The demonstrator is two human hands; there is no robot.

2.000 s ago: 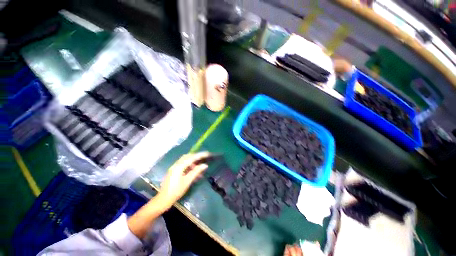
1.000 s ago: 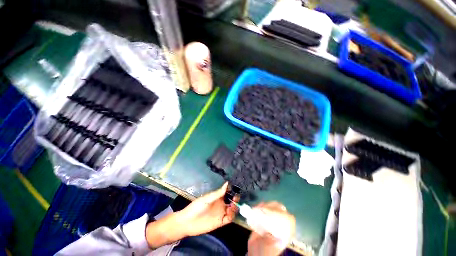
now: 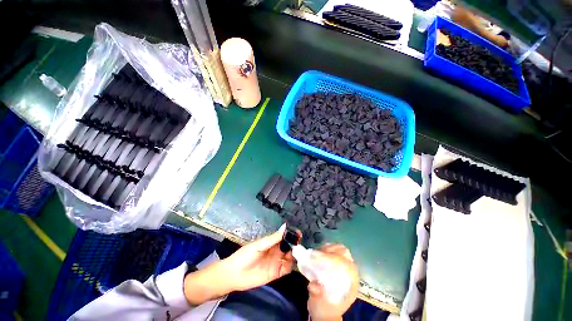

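Observation:
My left hand (image 3: 254, 266) holds a black plastic housing (image 3: 289, 240) upright between thumb and fingers at the bench's front edge. My right hand (image 3: 338, 279) grips a white translucent squeeze bottle (image 3: 326, 269), its nozzle touching or very close to the housing's top end. A few black housings (image 3: 274, 191) lie side by side on the bench just beyond. A loose heap of small black inserts (image 3: 326, 194) lies beside them. A light blue basket (image 3: 404, 164) behind is full of the same inserts. A white wipe (image 3: 397, 197) lies right of the heap.
A plastic-lined box (image 3: 210, 135) with rows of black housings stands at left. A pink flask (image 3: 240, 72) stands by a metal post. A white-lined tray (image 3: 480, 263) at right bears black parts. Blue crates (image 3: 81, 251) are below. Across the dark channel are a blue tray (image 3: 473, 75) and a person's hand.
My left hand has come from beside the housings to the bench edge, holding a housing. My right hand has brought the bottle to it. Over the last second both hands have barely moved.

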